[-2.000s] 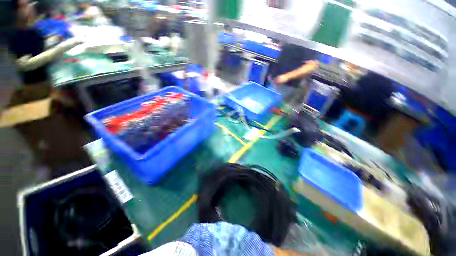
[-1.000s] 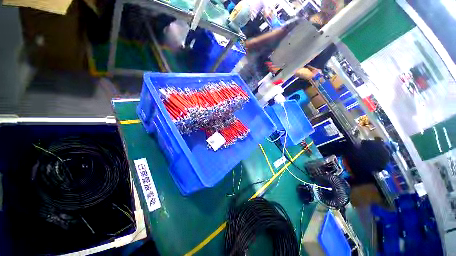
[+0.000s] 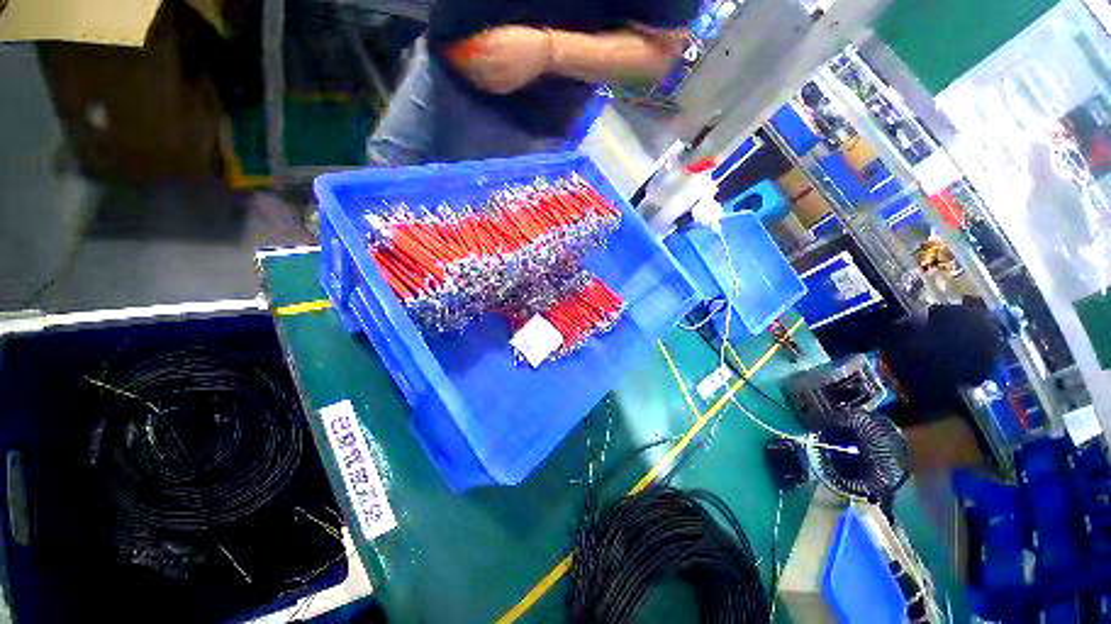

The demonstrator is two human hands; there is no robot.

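Note:
A black cable coil (image 3: 668,555) lies on the green mat (image 3: 451,536) at the bottom, cut off by the picture's edge, with thin loose ends reaching up. Behind it stands a large blue crate (image 3: 426,402) holding rows of red-and-silver leads (image 3: 493,244). A small white label (image 3: 536,340) lies on the leads. A dark-blue bin (image 3: 61,414) with a pale rim sits lower left and holds more black coils (image 3: 201,439). Neither my left hand nor my right hand is in the picture.
A white printed label (image 3: 357,469) is on the bench's left edge. An empty blue tray (image 3: 758,278), white cords, a black fan (image 3: 859,453) and a light-blue tray (image 3: 863,573) are at right. A person (image 3: 536,73) stands behind the crate.
My hand and sleeve, seen at the bottom two seconds ago, are out of the picture. The view has turned left. A person now shows behind the crate.

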